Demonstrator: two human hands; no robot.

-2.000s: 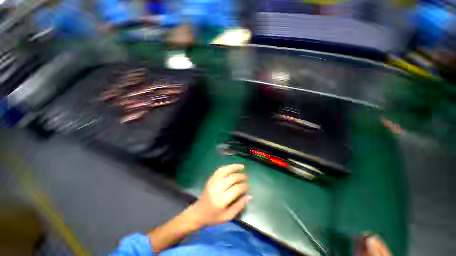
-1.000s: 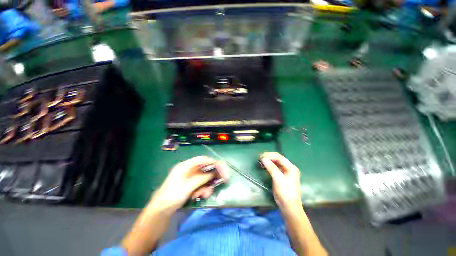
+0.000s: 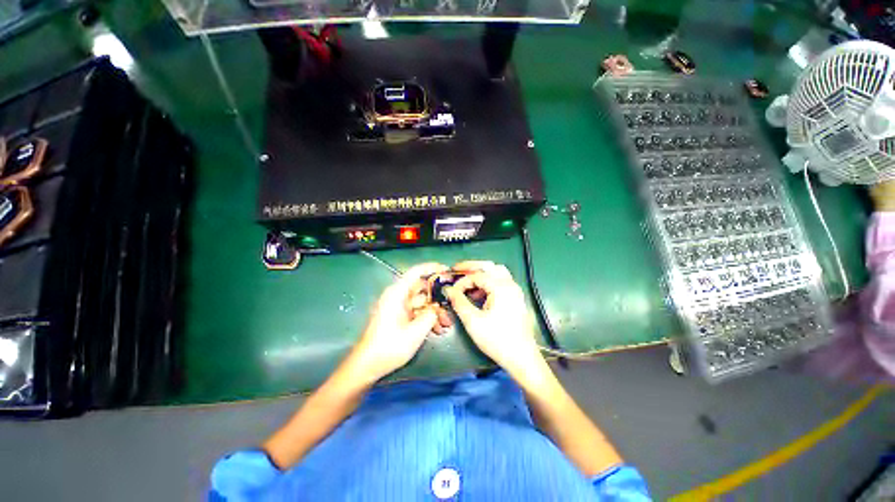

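A small dark watch case with a copper rim [image 3: 441, 288] is held between my two hands over the bench's front edge. My left hand [image 3: 403, 316] grips it from the left. My right hand [image 3: 493, 312] has its thumb and fingertips on the case's face and right side; whether a small part is under them is hidden. The black press [image 3: 393, 181] stands just beyond, with red digits and a lit red switch on its front. Another copper-rimmed case [image 3: 398, 102] sits in the fixture on the press top.
Black trays [image 3: 128, 245] with copper-rimmed cases stand at left. A case [image 3: 282, 253] lies by the press's front left corner. Small parts [image 3: 574, 221] lie right of the press. Clear blister tray [image 3: 721, 230], white fan [image 3: 846, 113] and a person's pink sleeve [image 3: 880, 284] are at right.
The view has swung to face the press and bench. My hands, apart a second ago, have come together on the case. The pink sleeve has come into view at right.
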